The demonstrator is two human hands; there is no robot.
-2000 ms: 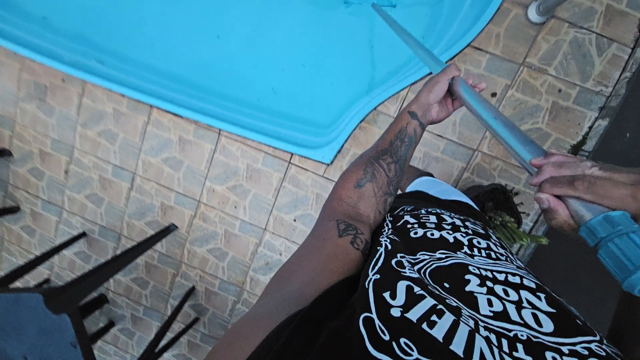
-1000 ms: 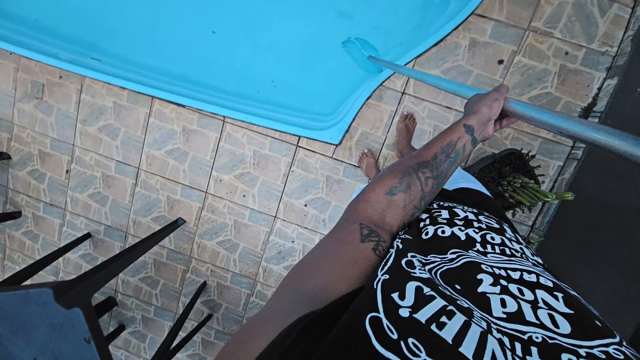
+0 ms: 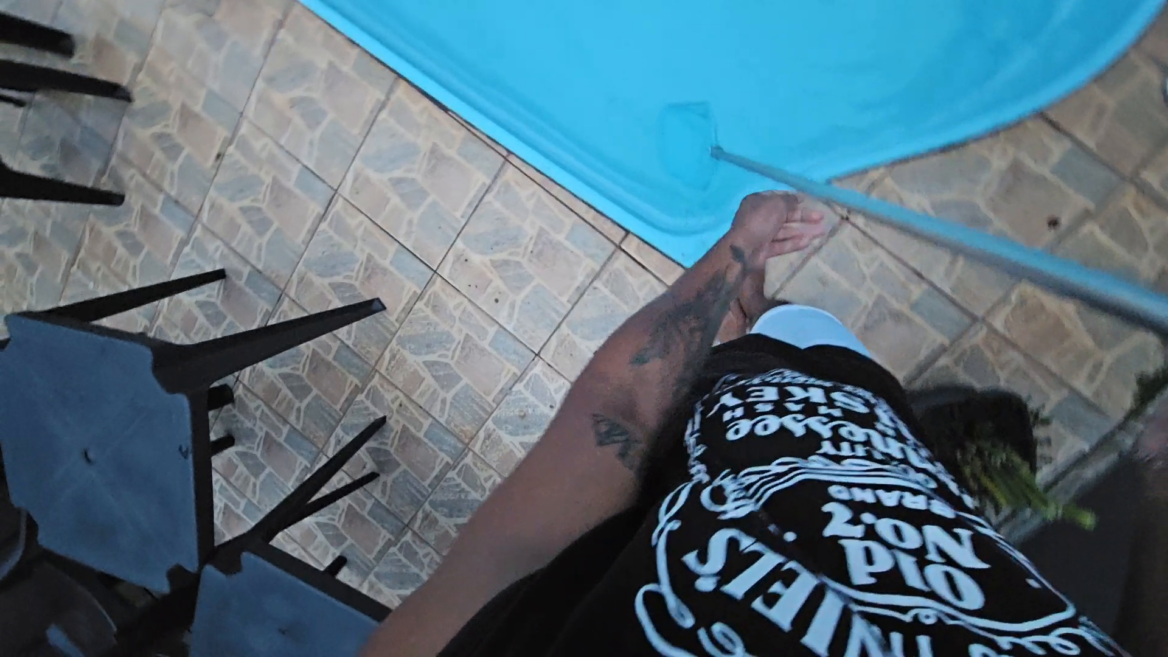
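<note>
A long metal pole point(image 3: 958, 234) slants in from the right edge over the pool's rim. At its far end a pale, blurred pool-tool head point(image 3: 689, 141) lies in the water of the blue pool point(image 3: 511, 73); whether it is a net or a brush cannot be told. My left hand point(image 3: 785, 224) is just below the pole at the pool's edge, fingers loosely extended, with nothing visible in it. A tattoo-covered forearm leads to that hand. My right hand is out of view, and so is the pole's near end.
Stone-patterned tiles point(image 3: 411, 237) surround the pool. Dark plastic furniture with legs sticking out point(image 3: 100, 438) stands at the lower left, with another such piece point(image 3: 274, 607) beside it. A dark pot with a green plant point(image 3: 1008, 470) is close by my body on the right.
My left hand has let go of the pole, which it gripped in both earlier frames. My right hand, on the pole two seconds ago, is out of view. The view has turned noticeably.
</note>
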